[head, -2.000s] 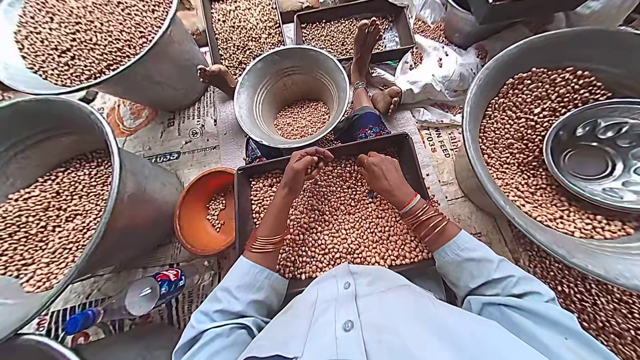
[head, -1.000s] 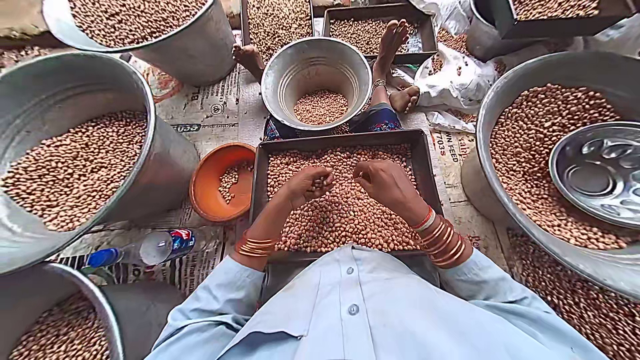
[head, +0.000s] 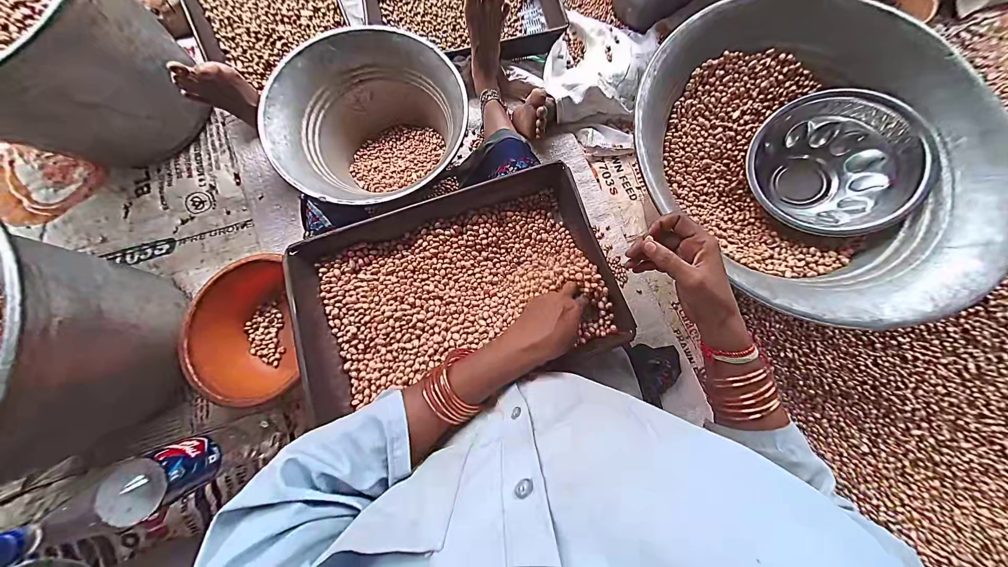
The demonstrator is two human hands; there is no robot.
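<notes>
A dark rectangular metal tray [head: 302,315] lies close to my lap, full of small tan-brown nuts or seeds [head: 425,299]. My left hand [head: 555,319] is down among them near the tray's right end, its fingertips partly hidden, so any hold is unclear. Beyond the tray's right edge my right hand [head: 677,256] is raised beside the rim of a wide metal basin [head: 957,213], thumb near the curled fingers; whether something small is between them cannot be told. Inside that basin a shiny steel dish [head: 866,185] rests on more of the nuts.
An orange bowl [head: 228,346] holding a few nuts touches the tray's left side. Behind the tray stands a metal tub [head: 311,118] between another person's bare feet [head: 216,87]. Large metal tubs [head: 94,339] and a plastic bottle [head: 130,492] are at left. Loose nuts [head: 890,417] cover the right side.
My left hand has moved right across the tray and down into the nuts. My right hand has left the space over the tray for its right side, near the basin. The view has shifted.
</notes>
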